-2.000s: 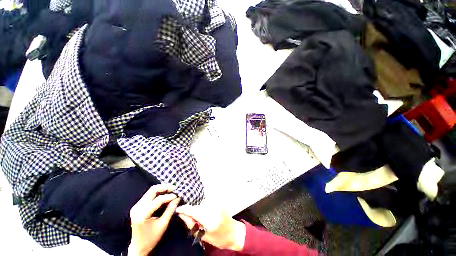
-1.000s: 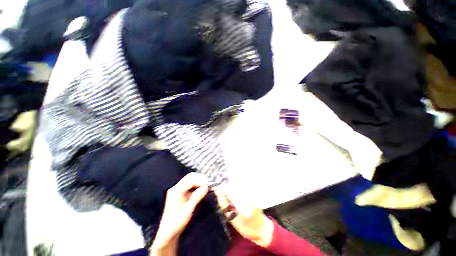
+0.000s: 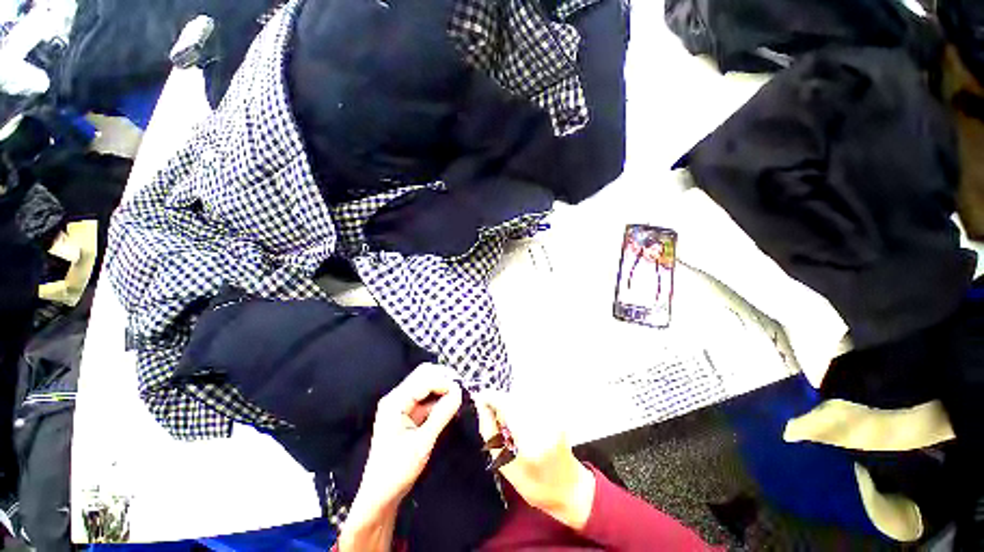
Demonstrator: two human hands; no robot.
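Note:
A large dark navy coat (image 3: 378, 119) with black-and-white check lining (image 3: 254, 189) lies spread over the white table. My left hand (image 3: 410, 437) pinches the edge of a navy part at the bottom centre, thumb and finger together. My right hand (image 3: 529, 453), in a dark red sleeve, is close beside it on the right, its fingertips near the same edge. A small dark and reddish tool, perhaps thread snips (image 3: 501, 444), shows in the right palm. Any needle or thread between the fingertips is too small to tell.
A smartphone (image 3: 645, 276) with a lit screen lies on the white table (image 3: 583, 323), right of the coat. A printed grid (image 3: 674, 386) shows near the table edge. Black garments (image 3: 831, 173) lie at right, cream strips (image 3: 874, 424) and blue cloth (image 3: 771, 458) below them. Dark heaps are at left.
The view has shifted, so coat, phone and hands sit further right and more of the table's left corner shows. The phone screen picture differs. Both hands stay at the navy edge.

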